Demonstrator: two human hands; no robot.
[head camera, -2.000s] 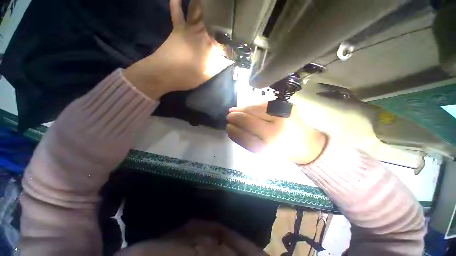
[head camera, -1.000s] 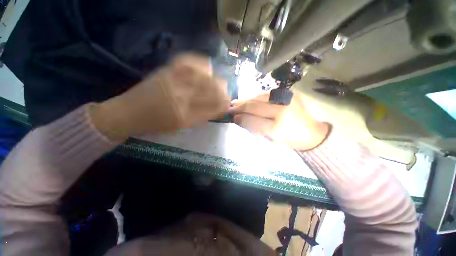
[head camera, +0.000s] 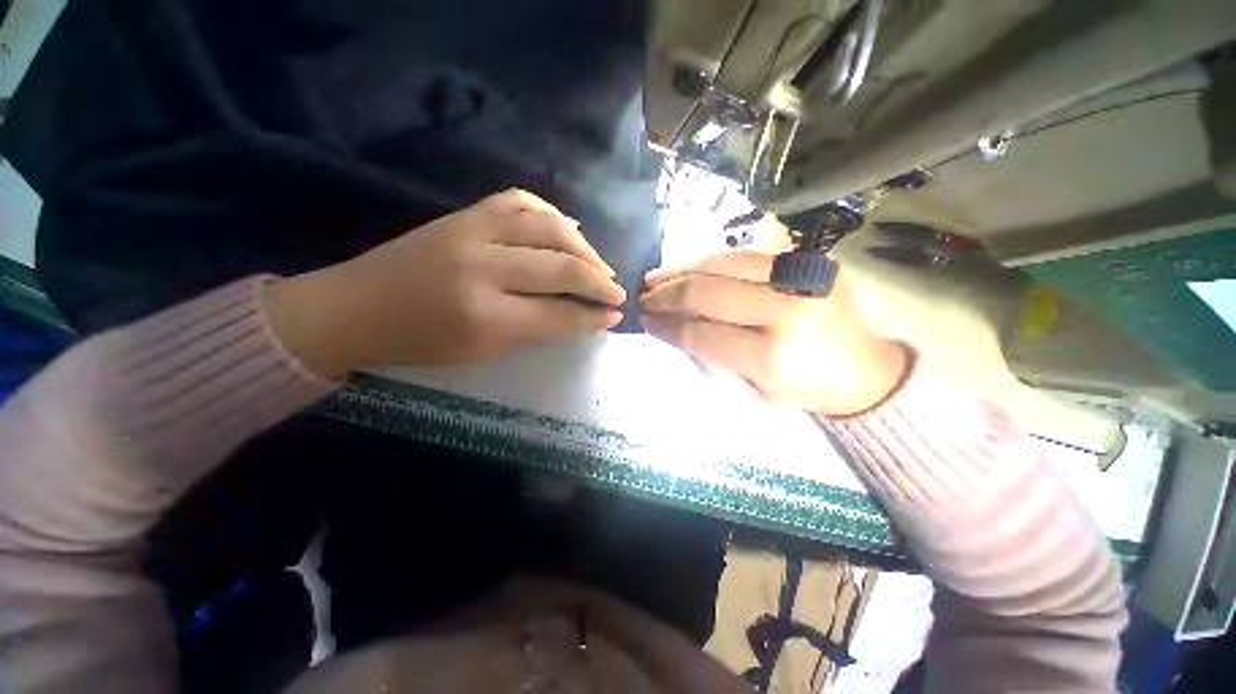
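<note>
A large dark fabric panel (head camera: 339, 136) lies over the left of the machine table, its right edge running up to the needle area (head camera: 705, 149) under a bright lamp. My left hand (head camera: 468, 285) rests on the fabric and pinches its near right corner between thumb and fingers. My right hand (head camera: 759, 325) pinches the same edge from the right, fingertips almost touching the left ones. The black ridged knob (head camera: 804, 273) hides part of the right hand. Glare washes out the right hand's back.
The cream sewing machine head (head camera: 1030, 122) fills the upper right, with a green panel (head camera: 1152, 292) at its side. The table's green ruler-marked edge (head camera: 542, 441) runs below my hands. A grey box-like part (head camera: 1193, 529) stands at the far right.
My left hand, raised and spread near the needle two seconds ago, has come down to the fabric corner beside my right hand. The fabric now lies flatter along the needle side.
</note>
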